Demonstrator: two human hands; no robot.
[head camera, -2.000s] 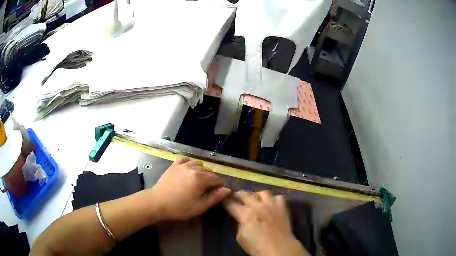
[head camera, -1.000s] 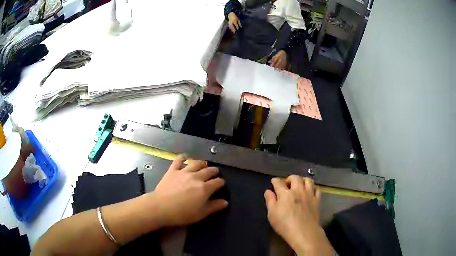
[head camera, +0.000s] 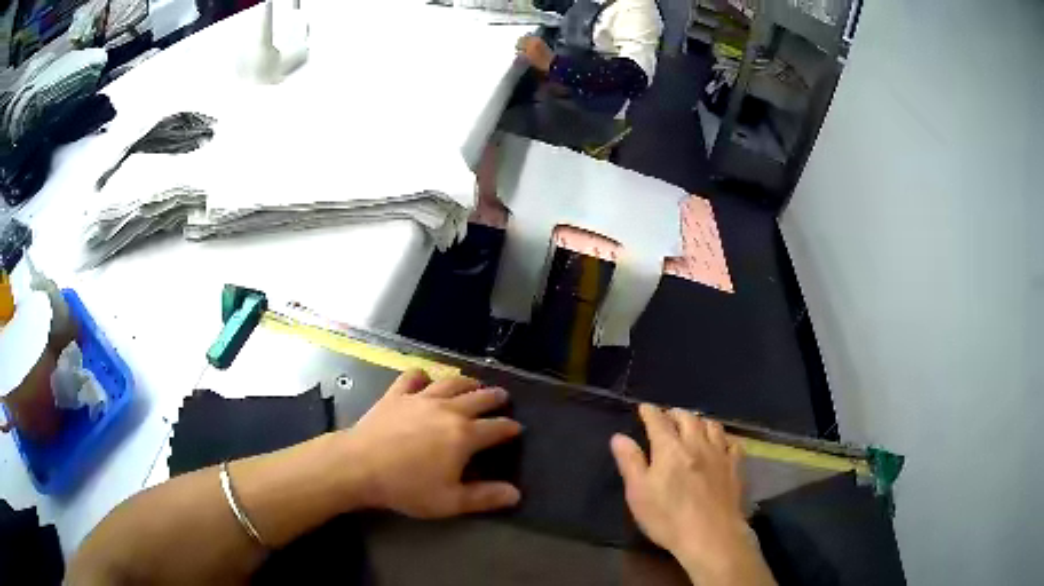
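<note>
A black fabric piece (head camera: 572, 458) lies flat on the grey cutter bed (head camera: 429, 555), its far edge at the long cutter bar (head camera: 550, 383). My left hand (head camera: 429, 441) presses on its left part, fingers spread and thumb pointing right. My right hand (head camera: 689, 481) presses on its right part, fingertips near the bar. The bar shows as a narrow edge, with a yellow strip (head camera: 355, 347) along its near side. Black pieces with toothed edges (head camera: 246, 429) lie left of my left forearm. Another dark piece (head camera: 836, 527) lies at the right.
Green brackets stand at the bar's left (head camera: 237, 326) and right (head camera: 883, 469) ends. A blue tray (head camera: 105, 383) with a reddish-brown cup is at left. Off-white panel stacks (head camera: 332, 172) and a pale U-shaped panel (head camera: 584, 195) lie beyond. A person (head camera: 607, 57) is at the far side.
The bar, broad-faced one second ago, now shows only a thin edge. The fabric's near edge now shows below my hands, which stay almost in place. The far person has shifted back.
</note>
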